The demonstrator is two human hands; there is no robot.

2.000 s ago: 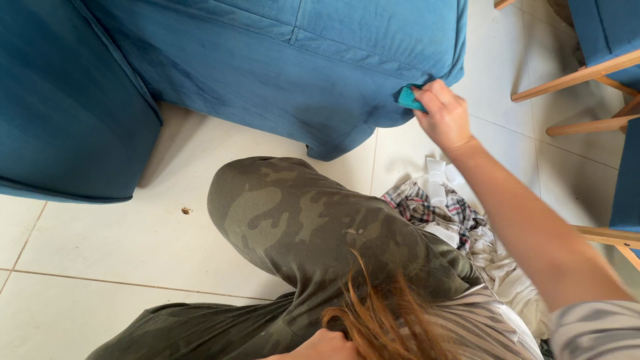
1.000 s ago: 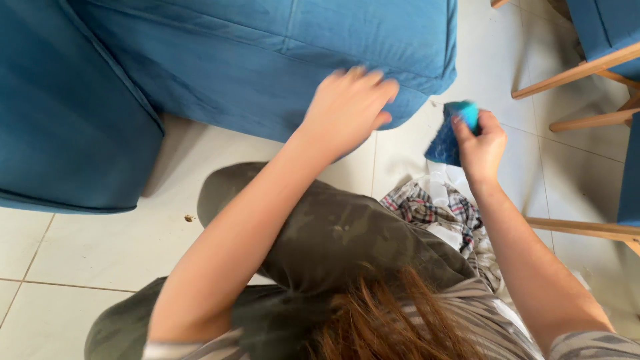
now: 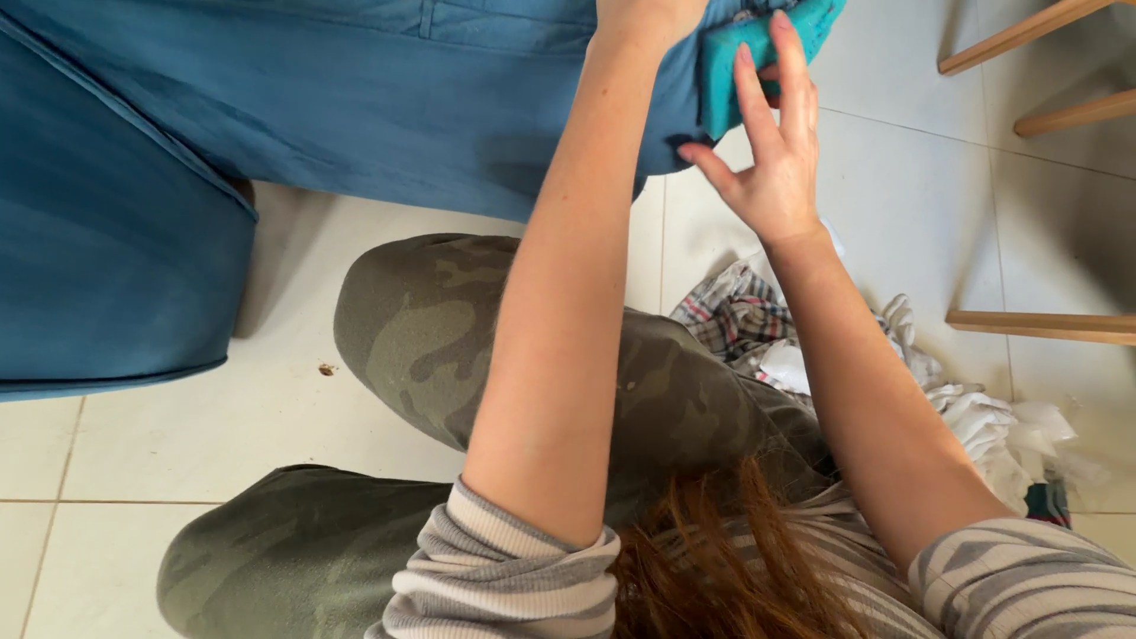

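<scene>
A blue fabric sofa or ottoman (image 3: 399, 115) fills the upper part of the view. Over its right corner lies a bright teal piece (image 3: 726, 80), a sponge or cloth; which of the two I cannot tell. My right hand (image 3: 777, 164) is beside that corner, its fingers spread and two fingertips against the teal piece, while the thumb touches the blue fabric's lower edge. My left hand (image 3: 652, 16) reaches onto the blue fabric just left of the teal piece. The top edge of the frame cuts off its fingers, so its grasp is hidden.
Crumpled plaid cloth (image 3: 741, 311) and white cloth or plastic (image 3: 985, 426) lie on the tiled floor right of my legs. Wooden chair legs (image 3: 1047, 324) stand at the right. Another blue upholstered piece (image 3: 106, 231) is at the left, near a small brown speck (image 3: 327, 369) on the floor.
My left hand has moved up and right along the blue fabric. My right hand held the teal piece and dark blue cloth away from the sofa; now it is back at the corner, fingers spread.
</scene>
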